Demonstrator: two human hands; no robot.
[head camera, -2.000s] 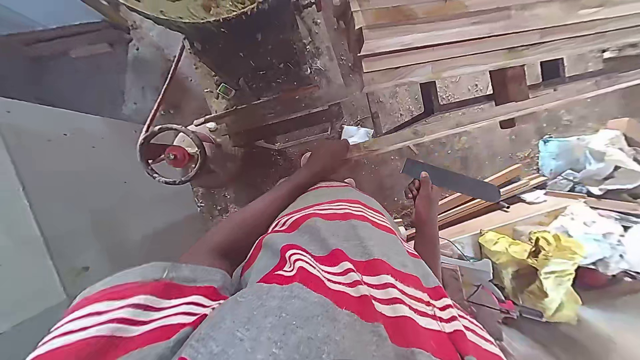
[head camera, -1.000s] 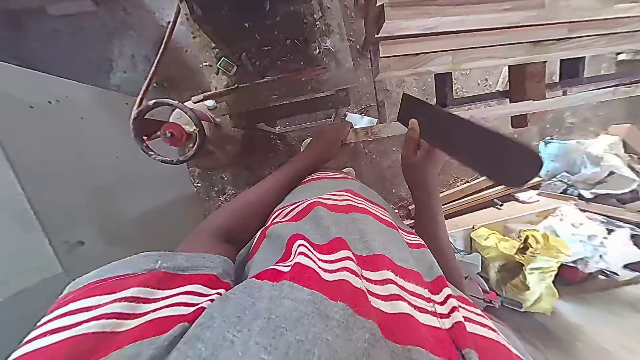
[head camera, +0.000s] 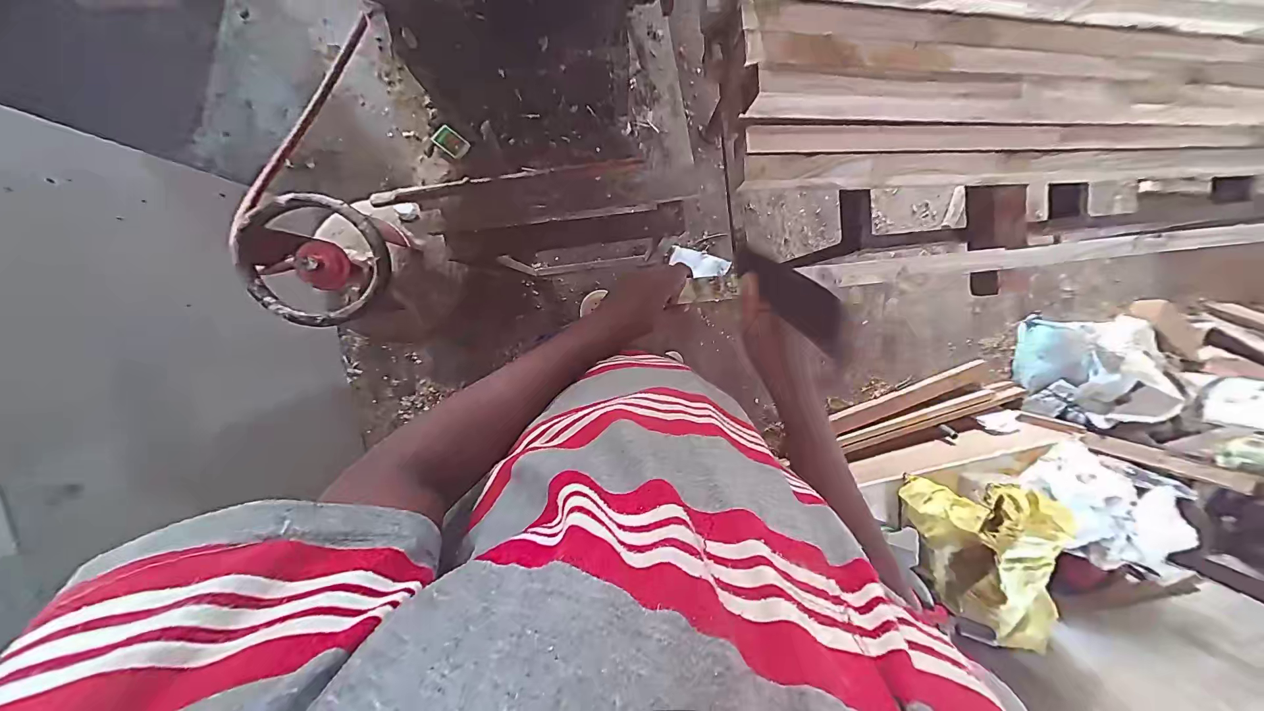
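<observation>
My right hand (head camera: 758, 301) is closed on a dark, flat blade-like tool (head camera: 798, 301), which is blurred and slants down to the right. To its left, my left hand (head camera: 657, 294) is closed on the near end of a pale wooden strip (head camera: 716, 289). The strip lies between the two hands, and its far end is partly hidden by the right hand and tool. A crumpled white scrap (head camera: 700, 262) lies just beyond the left hand.
Stacked wooden boards (head camera: 987, 138) lie at upper right. A belt-driven wheel with a red hub (head camera: 324, 265) stands at left beside a grey panel (head camera: 168, 326). Wood offcuts (head camera: 928, 410), a yellow plastic bag (head camera: 987, 553) and white and blue plastic bags (head camera: 1096, 365) are at right.
The right hand has come in from the right towards the left hand, and the dark tool with it now slants more steeply downward. My left hand stays in about the same place.
</observation>
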